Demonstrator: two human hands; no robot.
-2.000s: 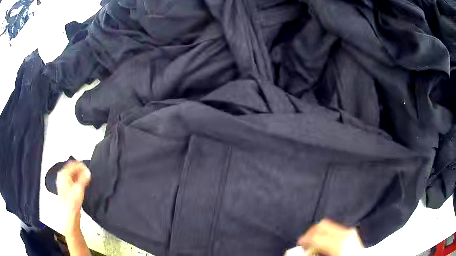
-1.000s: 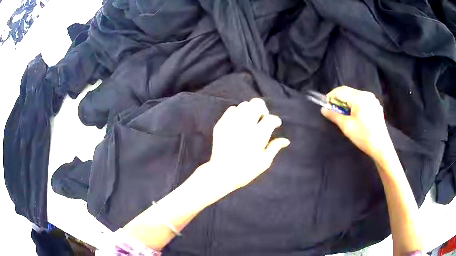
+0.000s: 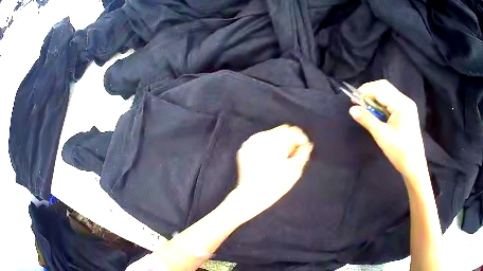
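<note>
A large dark garment (image 3: 175, 143) lies spread on the white table, with a long stitched seam (image 3: 204, 161) running down its left part. My left hand (image 3: 273, 161) is over the middle of the garment, fingers curled in and thumb against them; no cloth or thread shows in it, though a fine strand would be too small to see. My right hand (image 3: 389, 114) is shut on thread snips (image 3: 370, 105) with silver blades and a blue part. The blades point up and left, above the garment's upper right part.
More dark garments (image 3: 212, 39) are heaped along the far and right sides. A dark cloth piece (image 3: 39, 111) lies at the left, and a rounded dark end (image 3: 87, 150) sticks out onto the white tabletop (image 3: 85, 108). Dark and brownish cloth (image 3: 79, 241) is below the table edge at lower left.
My left hand has gone from the left edge to the garment's middle and its fingers have curled in. My right hand has come up from the near edge; the snips now show. The view has shifted.
</note>
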